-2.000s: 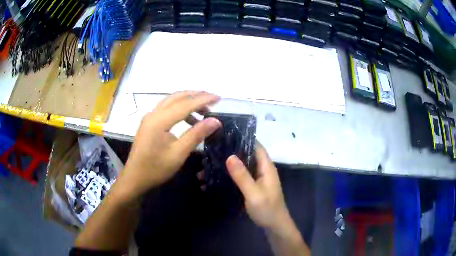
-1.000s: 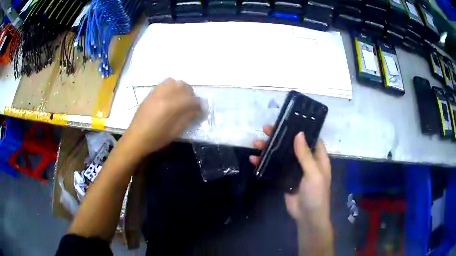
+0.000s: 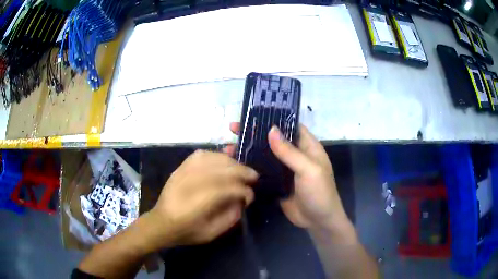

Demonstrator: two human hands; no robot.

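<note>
A glossy black phone-shaped case [image 3: 267, 117] is held at the bench edge, top end away from me, with several small dark rectangles or reflections near its top. My right hand [image 3: 308, 177] grips its right side and lower end, thumb on its face; fingertips show past the left edge. My left hand [image 3: 213, 193] is curled at the case's lower left edge, fingertips close to or touching it. Whether it pinches anything is hidden. A faint blurred strip [image 3: 248, 240] runs down below my left hand; I cannot tell what it is.
White paper [image 3: 235, 49] lies on the pale bench. Brown cardboard [image 3: 52, 111] with blue cables [image 3: 90, 38] and dark leads is at left. Units with yellow edges [image 3: 407, 35] stand at right. Below are a scrap carton [image 3: 71, 218] and red stools [image 3: 423, 218].
The case has moved left to the middle and stands straighter in my right hand. My left hand has come down beside it. The clear film seen below the bench edge no longer shows.
</note>
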